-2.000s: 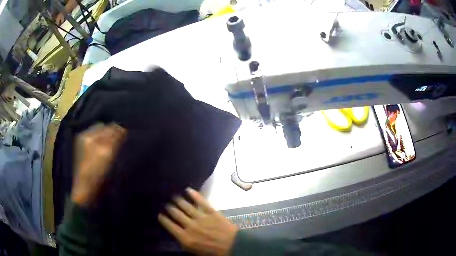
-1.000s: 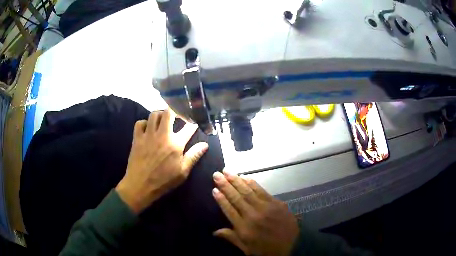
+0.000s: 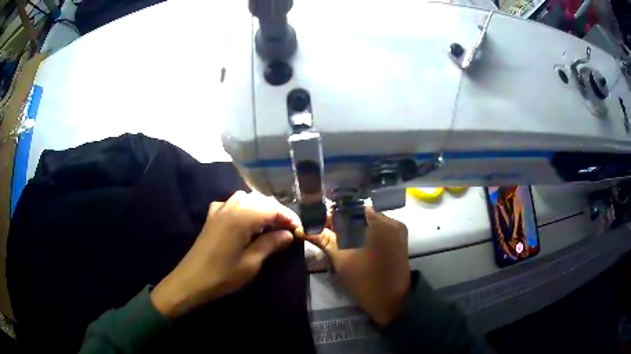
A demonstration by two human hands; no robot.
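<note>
The black garment point(image 3: 131, 235) lies heaped on the white bed left of the needle area, with its straight right edge running down toward me. My left hand point(image 3: 239, 238) pinches the garment near its edge, just left of the machine's front end. My right hand point(image 3: 380, 259) is raised beside the grey cylinder point(image 3: 349, 221), with fingertips close to my left fingertips; it is blurred, and whether it grips cloth is unclear. The white sewing machine head point(image 3: 360, 83) stands above both hands. The needle and presser foot are hidden behind the metal guard point(image 3: 308, 173) and my fingers.
Yellow scissor handles point(image 3: 425, 194) show under the machine arm. A smartphone point(image 3: 513, 225) with a lit screen lies right of them. A measuring tape point(image 3: 346, 330) runs along the table's front edge. More dark cloth point(image 3: 114, 7) lies at the back left.
My right hand has moved from flat on the garment up to the needle area. My left hand has closed into a pinch at the garment edge. The view has moved closer to the machine head.
</note>
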